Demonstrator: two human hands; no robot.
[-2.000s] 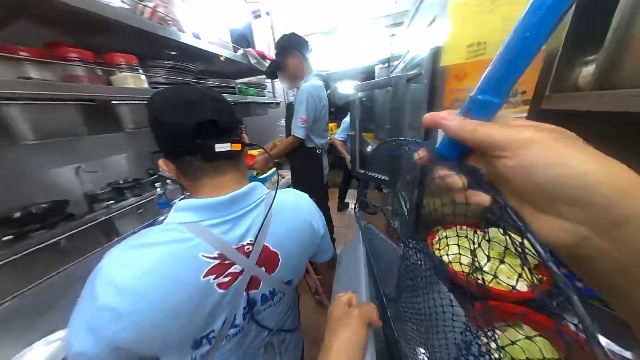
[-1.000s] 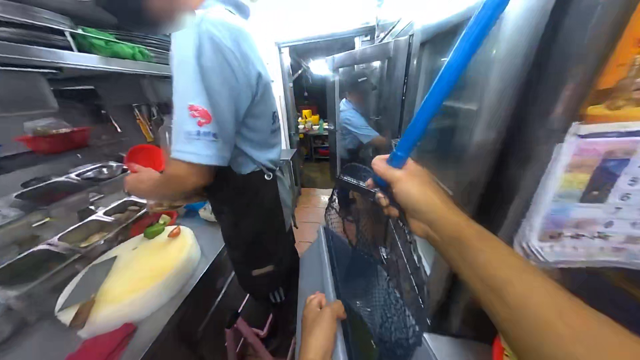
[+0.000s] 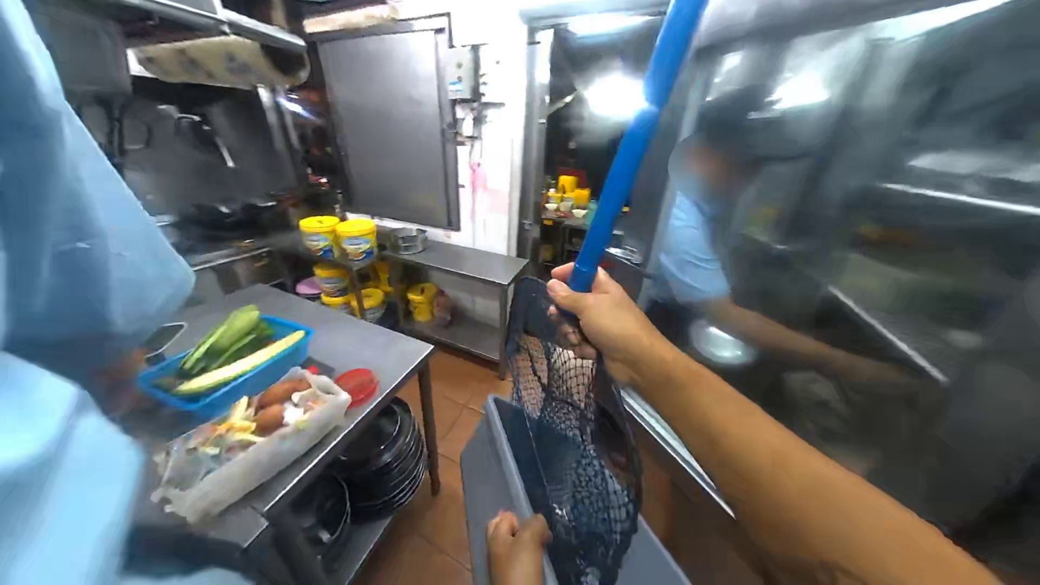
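My right hand (image 3: pixel 597 321) is closed around the lower end of a blue pole (image 3: pixel 621 175), which rises toward the top of the view. Joined to the pole just at that hand is a black mesh net (image 3: pixel 573 447), hanging down into a grey plastic bin (image 3: pixel 475 467). At the bottom, my left hand (image 3: pixel 517 546) grips the near rim of this bin. What the bin holds, if anything, is hidden behind the net.
A steel table (image 3: pixel 378 345) on the left bears a blue basket (image 3: pixel 296 353) of green vegetables and a lined white container (image 3: pixel 244 479). A person's blue sleeve (image 3: pixel 73 244) is close at left. Yellow buckets (image 3: pixel 357 240) stand beyond; a glass-like panel (image 3: pixel 853 325) lies right.
The view has moved on through the kitchen, past the cutting board and the workers seen earlier. Both hands keep their holds on the pole and the bin, which travel along.
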